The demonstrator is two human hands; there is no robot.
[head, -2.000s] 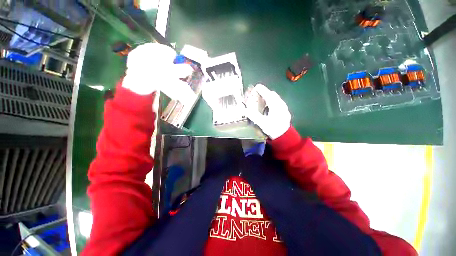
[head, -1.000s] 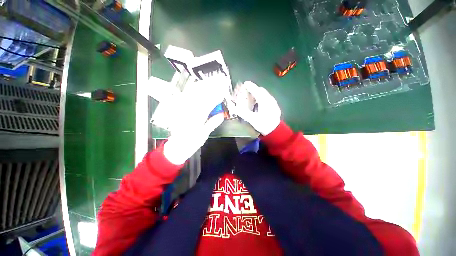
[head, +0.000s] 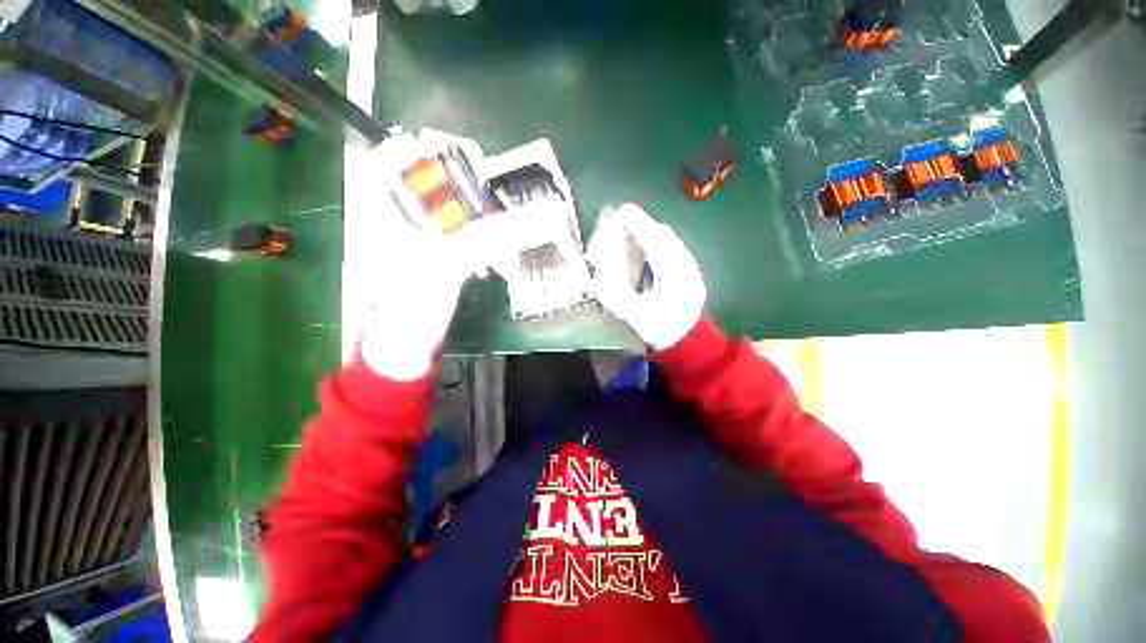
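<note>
My left hand [head: 421, 270], in a white glove blurred by glare, holds a wound coil [head: 439, 191] with orange winding at the left of the white fixture block. The white fixture block [head: 543, 261] stands upright on the bench between my hands, with dark comb-like slots. The second fixture block is hidden by my left hand and glare. My right hand [head: 649, 274], also in a white glove, is at the right side of the block, fingers curled around a small grey piece [head: 645, 265], mostly hidden.
A loose coil [head: 709, 167] lies on the green bench mat [head: 628, 88]. The clear blister tray [head: 936, 234] at the right holds a row of three blue-orange coils [head: 927, 172] and a darker coil [head: 868, 28]. Several coils sit on the green conveyor [head: 251, 327] at left.
My left hand has moved from the conveyor side to the front of the block, then back up and left, with the coil now showing orange. My right hand has stayed beside the block.
</note>
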